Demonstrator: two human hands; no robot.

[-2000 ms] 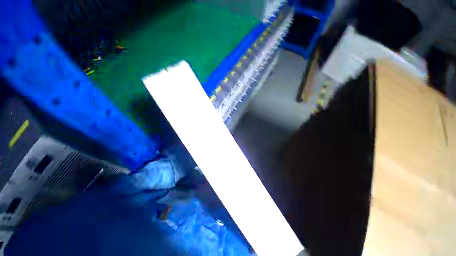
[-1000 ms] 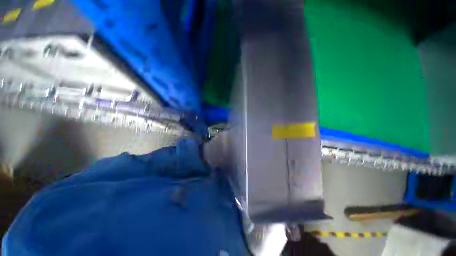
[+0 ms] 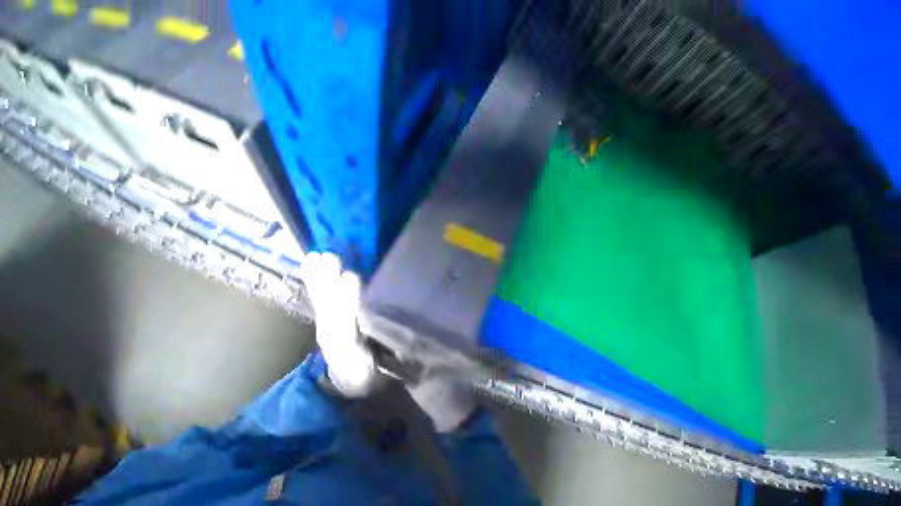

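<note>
A long grey metal chassis (image 3: 435, 282) with a yellow label lies on the green mat (image 3: 642, 267) of the shelf, beside the blue rack upright (image 3: 321, 128). Its near end is at the shelf's front edge. My left hand (image 3: 338, 326), in a white glove, is at the near left corner, by the foot of the upright; its fingers point away from me and its grip cannot be made out. My right hand (image 3: 443, 393), gloved and blurred, is on the chassis's near end by a small metal handle. The fingers are partly hidden.
Left of the upright are more light metal units (image 3: 148, 119) and grey surfaces with yellow labels. A perforated dark panel (image 3: 692, 59) stands at the back of the shelf. A grey-green piece (image 3: 820, 346) is at the right. A metal strip with small teeth runs along the front. Grey floor shows below.
The chassis, earlier raised across the view and sticking out past the shelf edge, has moved inward onto the shelf beside the upright. Both gloved hands now show at its near end.
</note>
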